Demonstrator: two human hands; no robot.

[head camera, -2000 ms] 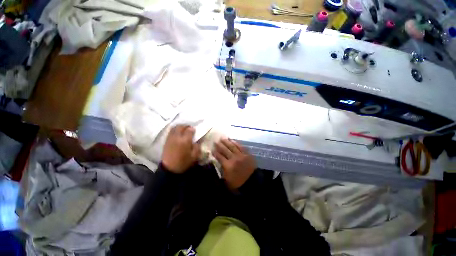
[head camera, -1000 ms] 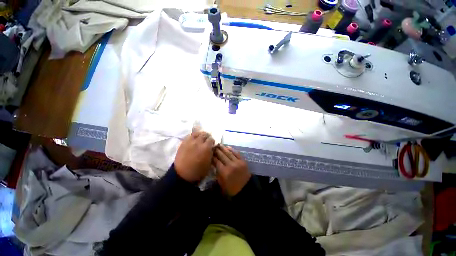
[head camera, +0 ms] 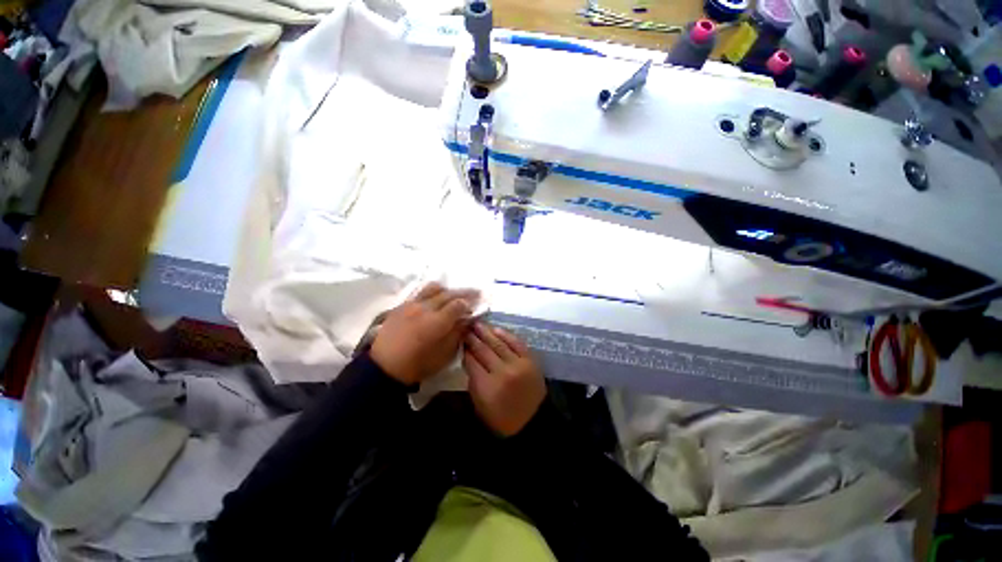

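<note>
A large cream garment panel [head camera: 330,236] lies on the white machine table left of the needle area, with a short pale strip or slit on it and folds towards its front. My left hand [head camera: 423,335] grips the panel's right front edge near the grey ruler-marked edge. My right hand [head camera: 503,379] is close beside it, fingertips pinching the same cloth edge. The cloth between the fingertips is mostly hidden. The presser foot [head camera: 513,225] is behind and right of my hands, and the cloth in my fingers is away from it.
The white sewing machine head [head camera: 659,132] spans the right. Red-orange scissors [head camera: 888,357] lie at its right end beside a thin red tool [head camera: 782,303]. Cream cloth heaps [head camera: 181,49] lie back left; greyer piles [head camera: 143,439] sit below the table. Pink-topped spools [head camera: 696,42] stand behind.
The panel has been flattened from a bunched state, then its front part shifted slightly forward and left. My hands have drawn together and stay at the cloth edge.
</note>
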